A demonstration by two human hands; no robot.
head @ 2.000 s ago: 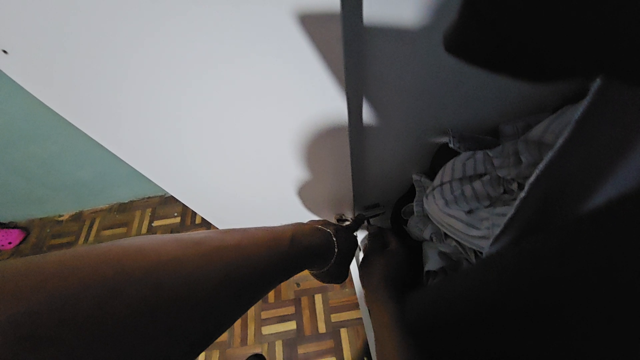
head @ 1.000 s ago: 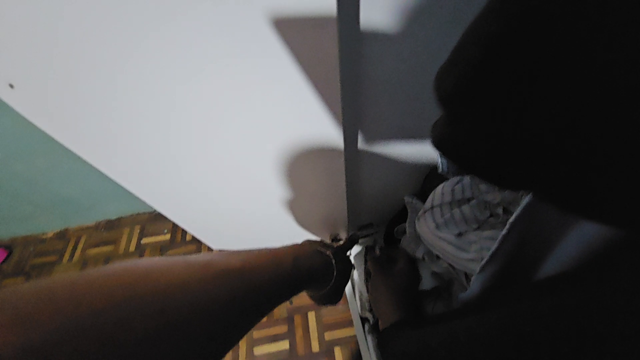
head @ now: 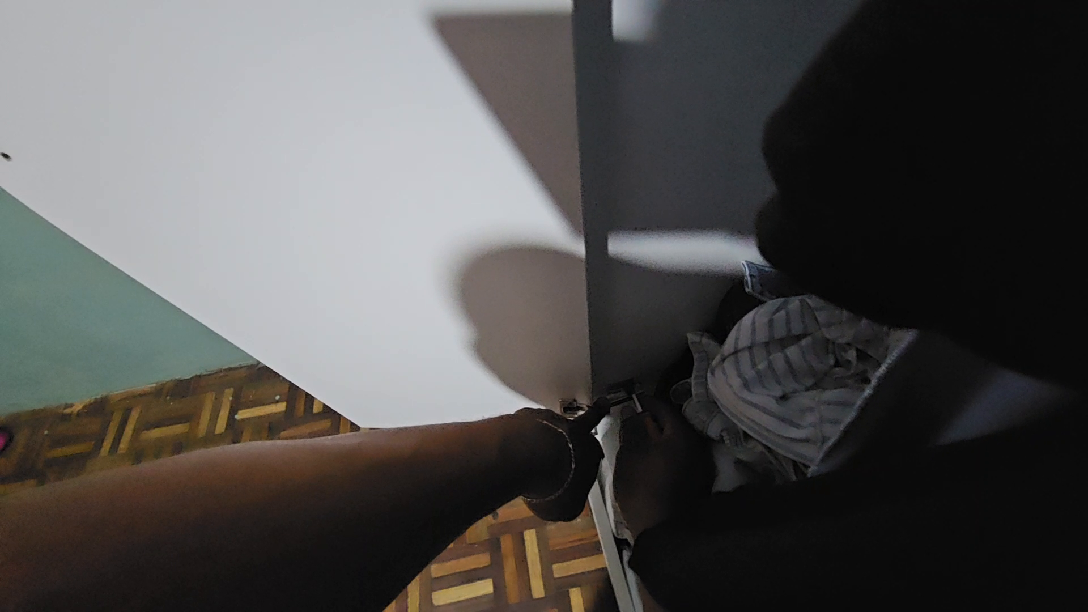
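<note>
My left hand (head: pixel 571 455), with a thin band at the wrist, reaches in from the left to the lower end of a white door panel (head: pixel 323 212). Its fingers are at a small metal hinge (head: pixel 625 398) on the cabinet's edge. Close beside it, in deep shadow, my right hand (head: pixel 654 463) is at the same hinge, fingers bent. Whether either hand grips the hinge or a small part cannot be made out. A second metal fitting (head: pixel 574 408) shows on the door, just above my left hand.
Striped cloth (head: pixel 782 365) lies bunched inside the dark cabinet at the right. A vertical grey panel edge (head: pixel 592 195) stands between door and interior. Below are a parquet floor (head: pixel 510 561) and a green surface (head: pixel 93 297). A large dark shape (head: pixel 952 170) blocks the upper right.
Both hands stay at the hinge. The dark shape at the upper right covers more of the cabinet interior than two seconds ago. The view has shifted slightly.
</note>
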